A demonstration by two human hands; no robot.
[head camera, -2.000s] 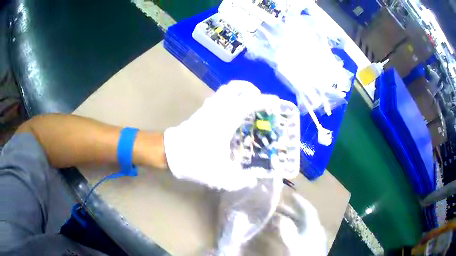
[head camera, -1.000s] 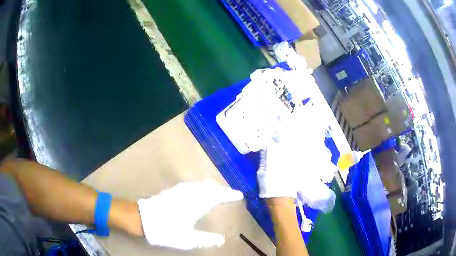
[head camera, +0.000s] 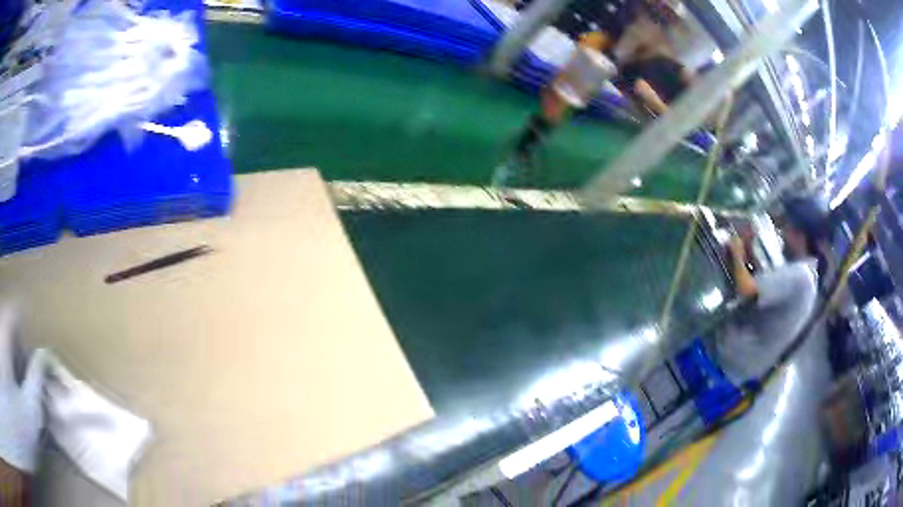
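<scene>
White glove fabric (head camera: pixel 89 426) shows at the lower left edge, blurred and cut off, with a little bare skin below it. I cannot tell which hand is which or whether anything is held. Dark tweezers (head camera: pixel 158 264) lie on the tan cardboard sheet (head camera: pixel 248 347). The blue plastic sheet stack (head camera: pixel 129 198) stands at the upper left, along the cardboard's far side. A crumpled clear plastic bag (head camera: pixel 119 64) lies on it, with a white plug (head camera: pixel 193 134) sticking out. No open housing is clearly visible.
The dark green bench (head camera: pixel 495 287) lies right of the cardboard, with the green conveyor (head camera: pixel 386 119) beyond. More blue sheets (head camera: pixel 396 28) stand past the conveyor. A grey pole (head camera: pixel 693 109) crosses the upper right. A person (head camera: pixel 772 307) is at the right, near a blue stool (head camera: pixel 612 441); others show farther back.
The view has swung right. The blue stack and bag now show at the upper left. The glove fabric is at the lower left edge; neither hand shows at the bag.
</scene>
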